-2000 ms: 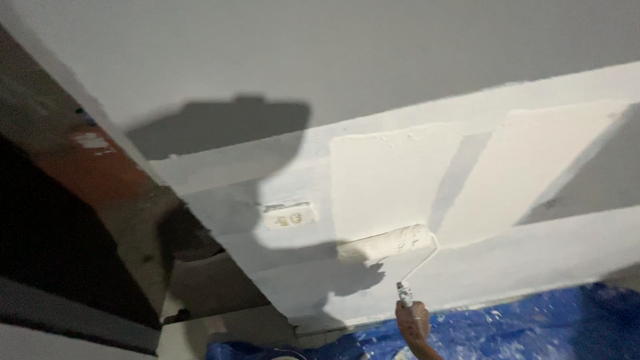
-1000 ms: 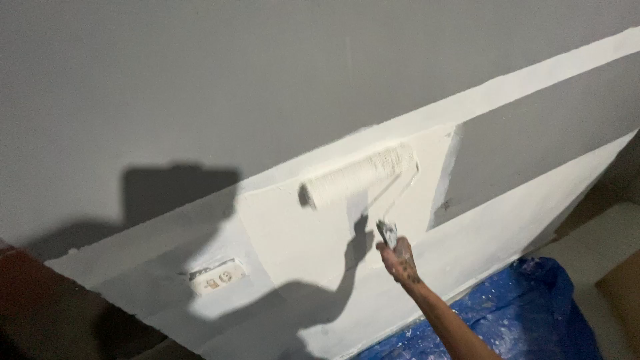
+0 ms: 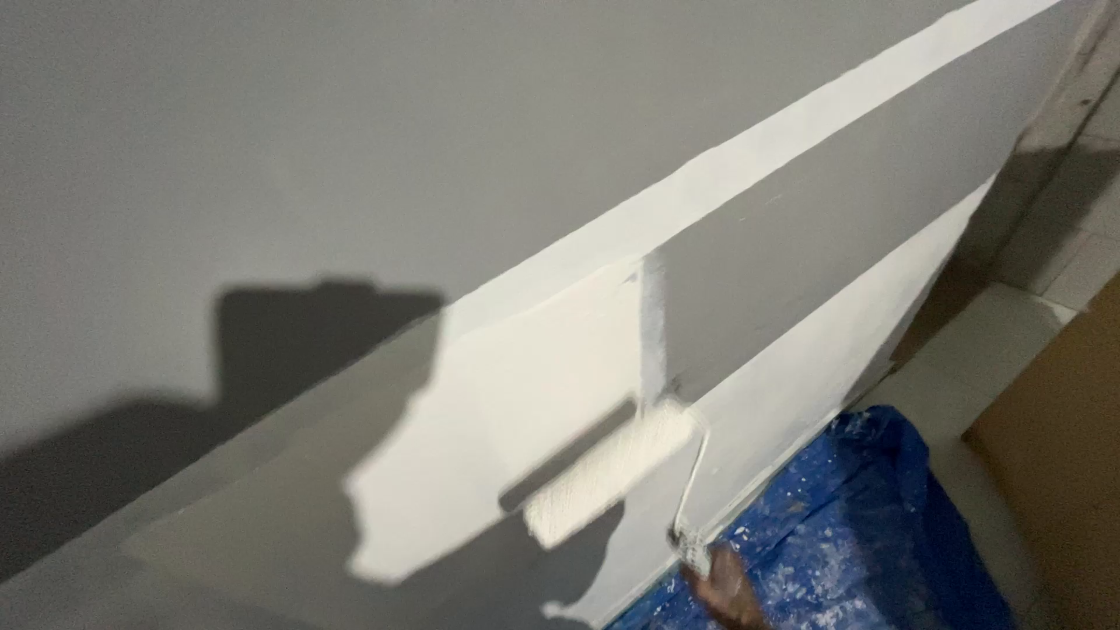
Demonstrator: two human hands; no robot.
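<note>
My right hand, low in the view, is closed around the paint-spattered handle of a paint roller. The roller's long cream-coated sleeve lies along the lower part of a freshly painted white patch on the wall, tilted up toward the right. Its thin wire frame runs from the right end of the sleeve down to the handle. A grey unpainted panel borders the patch on the right, with a pale strip between. My left hand is out of view. Shadows cover the left part of the painted area.
A blue plastic sheet spattered with paint lies on the floor along the foot of the wall. Pale floor tiles and a brown surface are at the right. A white band crosses the grey wall diagonally above the panel.
From one second ago, the roller and my right hand have moved down the wall, from the upper part of the patch to its lower part. The view has shifted, and the wall plate seen earlier no longer shows.
</note>
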